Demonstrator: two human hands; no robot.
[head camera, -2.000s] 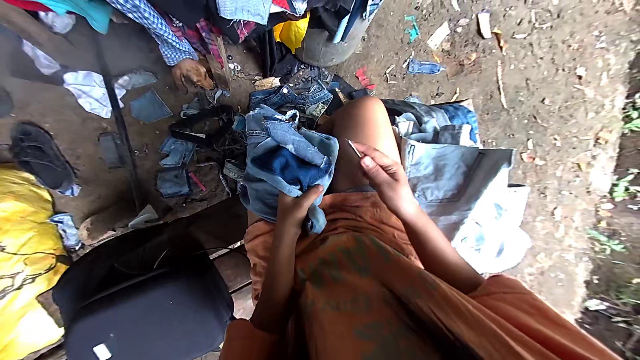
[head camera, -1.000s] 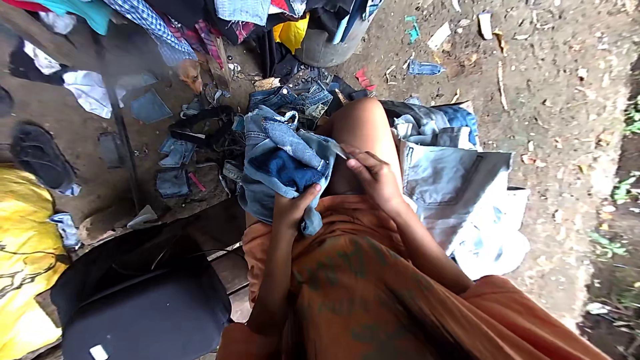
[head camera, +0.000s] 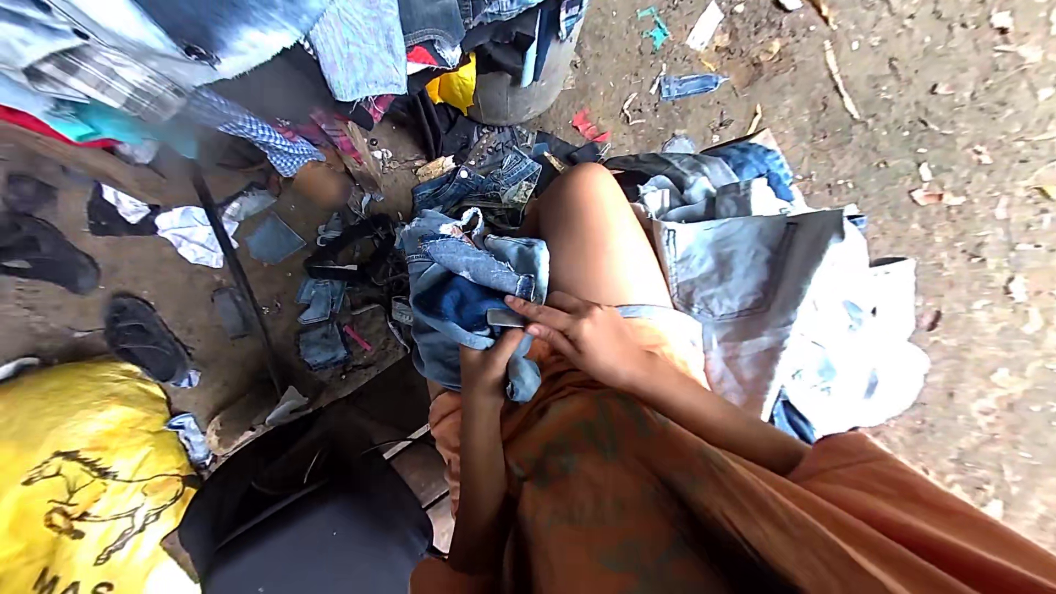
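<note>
A bunched piece of blue denim (head camera: 450, 280) with frayed edges lies over my lap, left of my bare knee. My left hand (head camera: 487, 363) grips its lower edge. Near my left thumb, a small flat metallic-looking blade (head camera: 505, 318) lies against the denim. My right hand (head camera: 587, 334) is at the denim's right side, its fingers reaching over to the blade and seeming to hold it; the exact grip is partly hidden.
Pale denim pieces (head camera: 726, 264) are piled to my right. Denim scraps (head camera: 323, 345) and a dark sandal (head camera: 147, 338) lie on the dirt at left. A yellow sack (head camera: 91, 470) and a black seat (head camera: 322, 520) are at lower left. Clothes hang beside a grey bucket (head camera: 528, 95) ahead.
My right hand, held apart from the denim two seconds ago with a thin tool, has moved left onto it beside my left hand. My left hand has kept its hold on the denim.
</note>
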